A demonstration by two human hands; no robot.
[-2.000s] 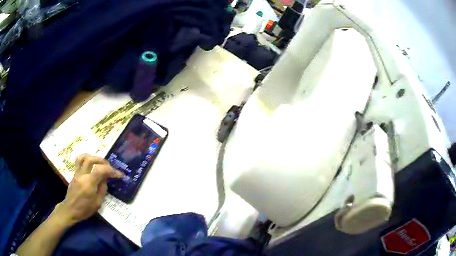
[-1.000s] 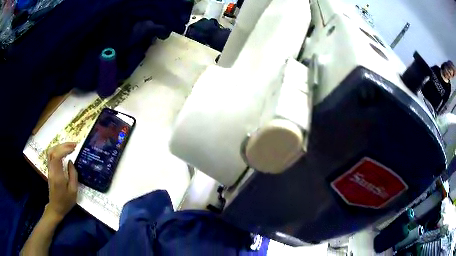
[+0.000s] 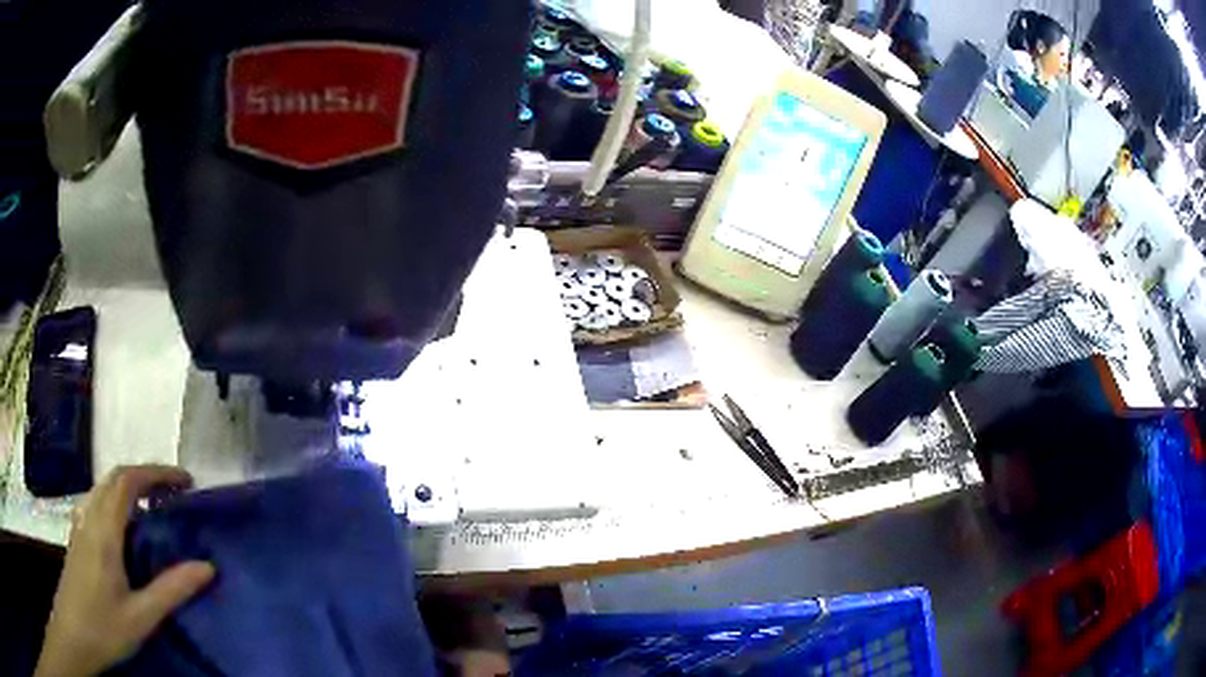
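A navy garment piece [image 3: 298,575] lies at the front edge of the machine bed, its far edge under the needle area [image 3: 347,417] of the dark sewing machine head [image 3: 331,251]. My left hand [image 3: 119,575] grips the left side of the cloth, thumb on top and fingers at its far edge. A small skin-toned patch, perhaps my right hand [image 3: 479,661], shows low beside the cloth at the bottom edge. It is cut off and dark, so its grip cannot be told.
The smartphone [image 3: 60,403] lies left, screen dark. Thread snips [image 3: 757,447] lie right, near thread cones [image 3: 843,318]. Behind are a bobbin box [image 3: 615,284] and a control panel [image 3: 794,192]. A blue basket [image 3: 741,635] and red stool [image 3: 1085,602] stand below. A person [image 3: 1038,66] sits far right.
The view has swung right, bringing the bobbins, panel and cones into view. My left hand has left the phone and taken hold of the navy cloth. The phone screen has gone dark.
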